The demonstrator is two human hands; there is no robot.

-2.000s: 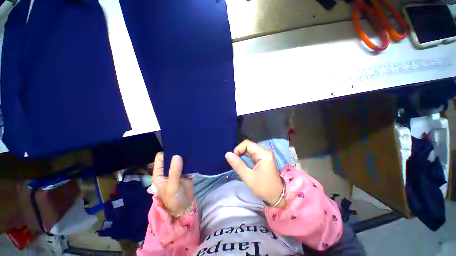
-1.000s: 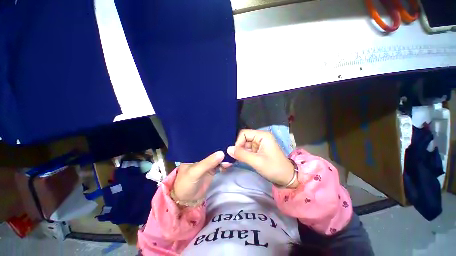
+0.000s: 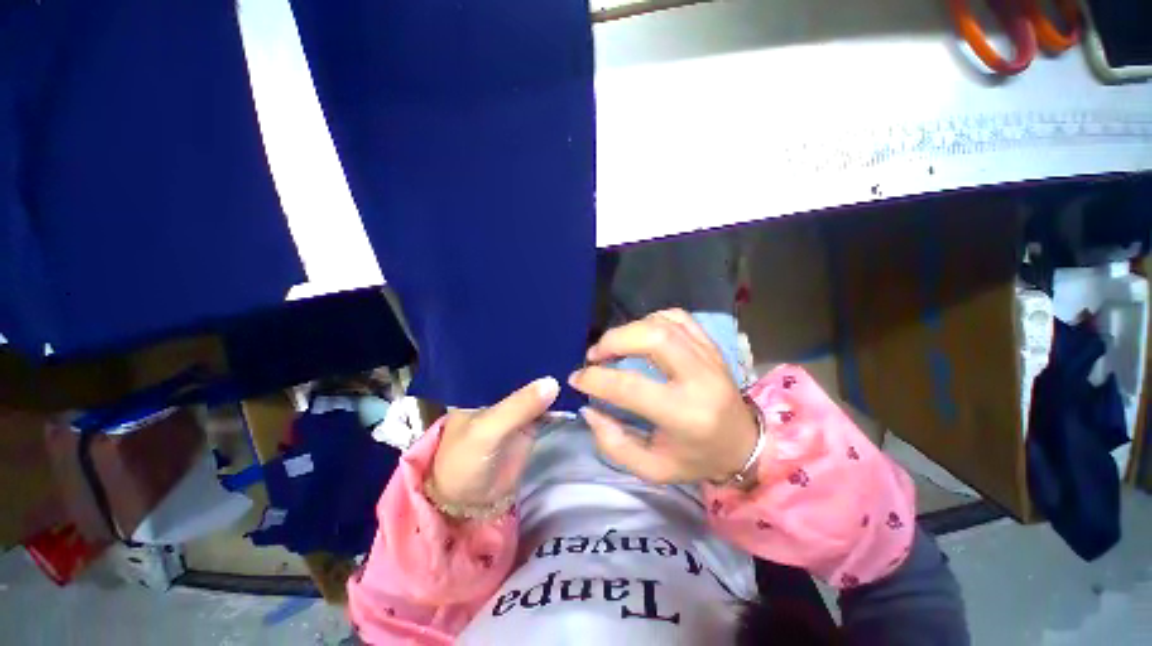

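A long navy cut panel [image 3: 486, 189] lies over the white table [image 3: 720, 126] and hangs past its front edge towards the wearer's lap. My left hand [image 3: 486, 448] is at the panel's lower end, its thumb on top near the corner and its other fingers hidden under or behind the cloth. My right hand [image 3: 670, 404] is at the lower right corner, thumb and fingers apart; whether a fingertip touches the cloth cannot be told. A larger navy body panel [image 3: 139, 164] lies on the left of the table.
Orange-handled scissors [image 3: 998, 38] and a smartphone [image 3: 1122, 38] lie at the top right. A printed ruler tape [image 3: 973, 133] runs along the table. Below are cardboard boxes [image 3: 929, 353] and navy pieces [image 3: 322, 480] at left, with more navy cloth [image 3: 1074, 435] at right.
My left hand has moved right along the panel's end to the corner. My right hand's fingers have spread from a curled pose. The view has shifted, with scissors and phone nearer the top edge.
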